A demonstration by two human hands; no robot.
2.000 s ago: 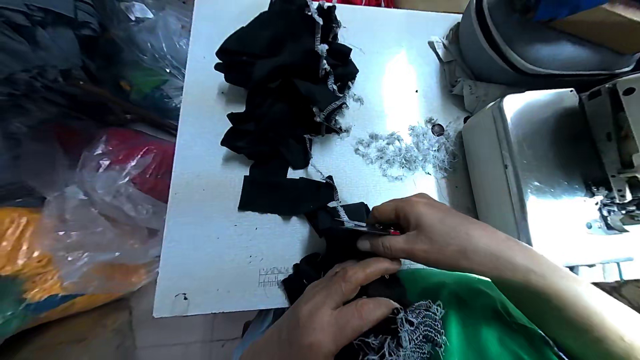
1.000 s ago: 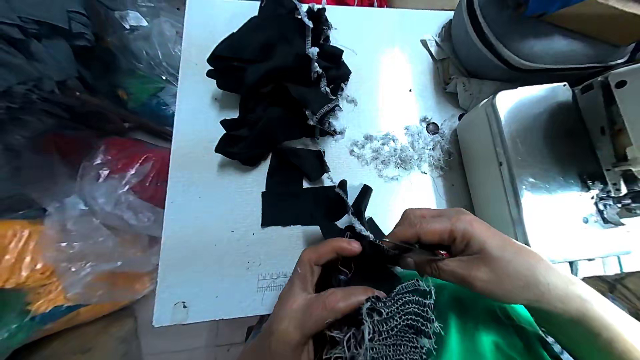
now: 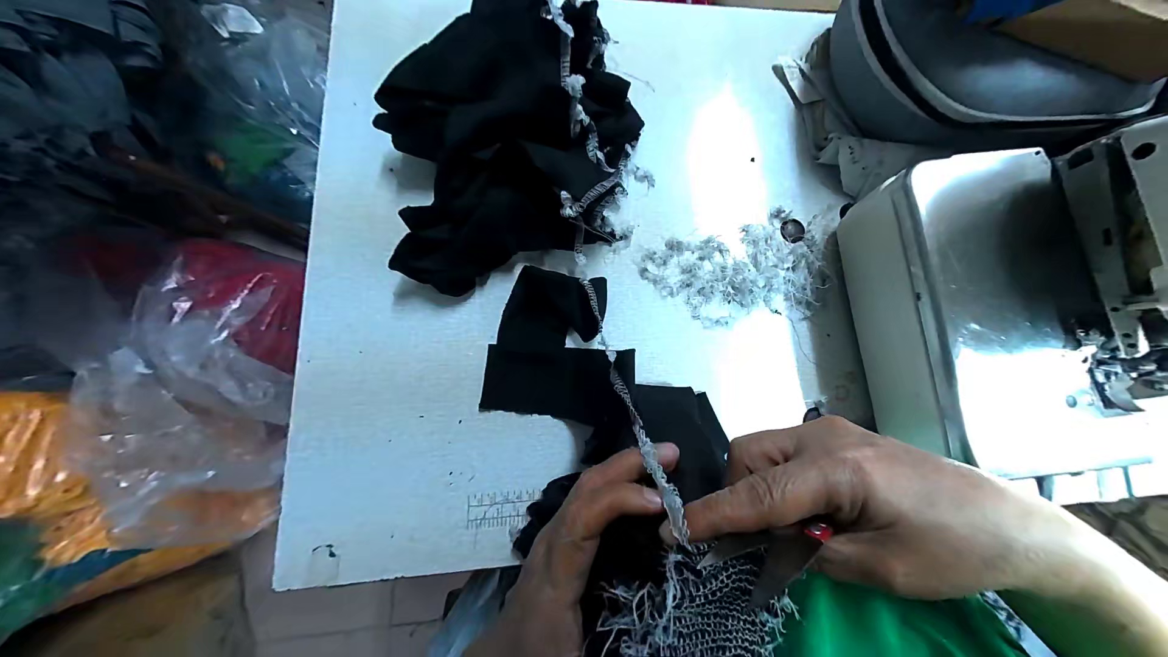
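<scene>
Black fabric pieces [image 3: 557, 379], joined by a white overlock thread chain [image 3: 639, 429], run down the white table toward my hands. My left hand [image 3: 593, 538] pinches the black fabric beside the chain at the near edge. My right hand [image 3: 821, 511] has its fingertips at the chain's lower end and holds small thread snips [image 3: 776, 561] with a red part, their blades apart. Frayed grey knit fabric [image 3: 703, 602] lies below both hands. A larger heap of black fabric pieces [image 3: 511, 137] with white stitched edges sits at the table's far side.
A pile of thread lint [image 3: 739, 269] lies right of the fabric, by a hole in the table [image 3: 792, 230]. An overlock sewing machine [image 3: 985, 301] stands at the right, a grey padded case [image 3: 958, 73] behind it. Plastic bags [image 3: 182, 365] fill the left side. Green cloth [image 3: 894, 620] covers the lap.
More of the joined black pieces and chain now lie stretched between the heap and my hands. My right fingers have come to the chain, and the snips' blades now show spread below them.
</scene>
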